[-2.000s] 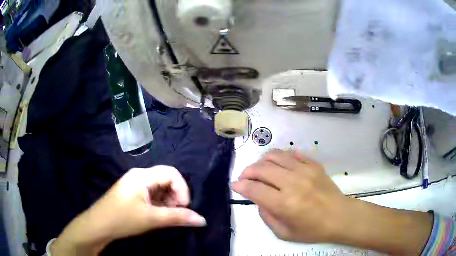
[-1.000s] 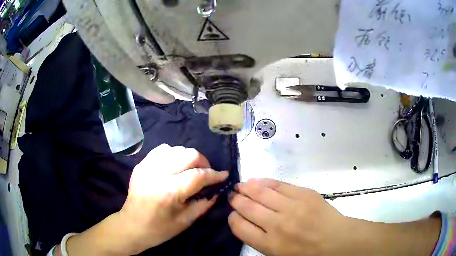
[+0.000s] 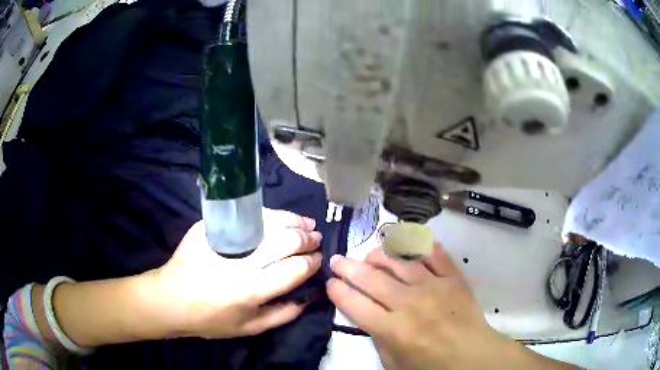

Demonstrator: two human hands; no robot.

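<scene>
A large dark navy garment piece point(image 3: 108, 144) fills the left side and runs under the sewing machine head point(image 3: 347, 94). My left hand point(image 3: 250, 278) lies flat on the cloth behind the lamp end, its fingertips near the seam edge point(image 3: 329, 253). My right hand point(image 3: 412, 303) is at the right side of this edge, its fingertips touching or very near it, partly behind the cream knob point(image 3: 409, 241). I cannot tell whether either hand pinches the cloth. The needle is not clearly visible.
The green lamp point(image 3: 230, 137) hangs over my left hand. A white ribbed dial point(image 3: 527, 90) is on the head. Black thread snips point(image 3: 499, 209) lie on the bed, with scissors point(image 3: 575, 282) and a pen point(image 3: 600, 296) farther right. A paper note point(image 3: 619, 195) hangs at the right.
The view has shifted, so the lamp and machine head stand farther right. My left hand has gone from pinching the edge to lying flatter, with both hands nearer the machine head.
</scene>
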